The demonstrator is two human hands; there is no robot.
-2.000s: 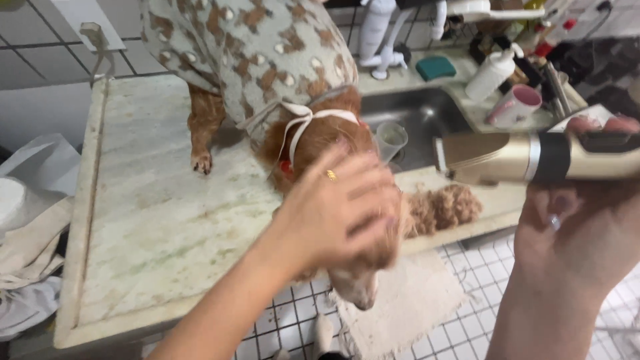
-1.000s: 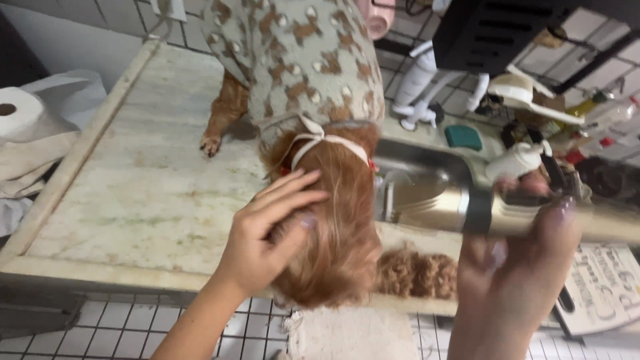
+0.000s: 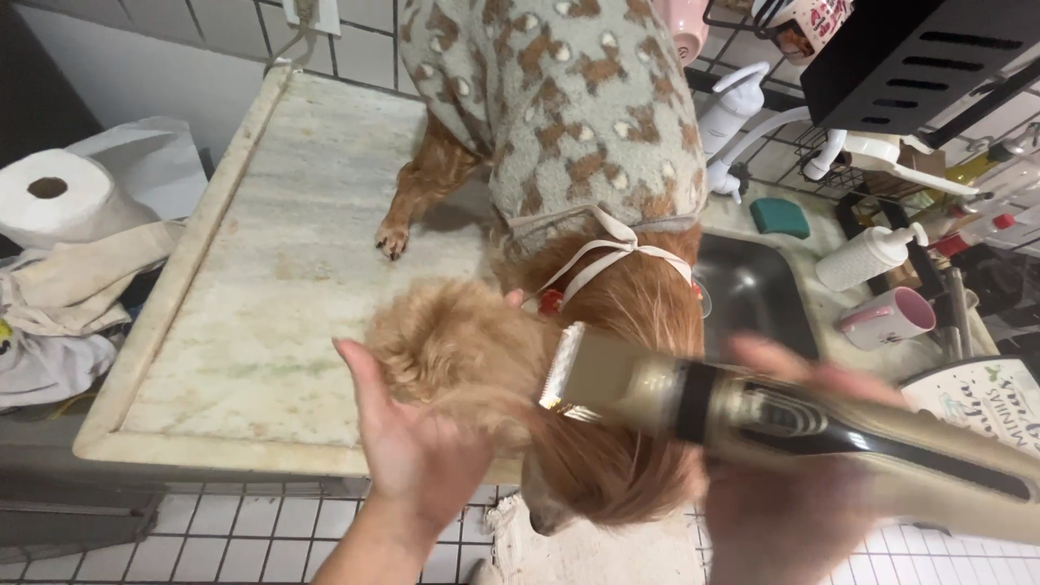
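Note:
A reddish-brown dog (image 3: 634, 317) in a patterned fleece garment (image 3: 585, 106) stands on a marble counter (image 3: 244, 325), its head low at the near edge. A pale ribbon (image 3: 621, 244) is tied at its neck. My left hand (image 3: 414, 447), palm up, lies under the dog's fluffy, lighter ear (image 3: 455, 349) and supports it; its thumb is apart. In my right hand (image 3: 780, 471), blurred, is a gold and black hair clipper (image 3: 756, 406), its toothed blade beside the ear's base. Whether the blade touches the hair is unclear.
Right of the dog is a steel sink (image 3: 756, 284), with a teal sponge (image 3: 780, 218), a white pump bottle (image 3: 869, 256) and a pink-lined mug (image 3: 890, 317) beyond. A paper towel roll (image 3: 61, 195) and cloths (image 3: 73, 276) are at left. A mat (image 3: 601, 552) lies on the tiled floor.
My left hand has moved from the top of the dog's head to under its ear, palm up. The clipper has moved left, close to the ear.

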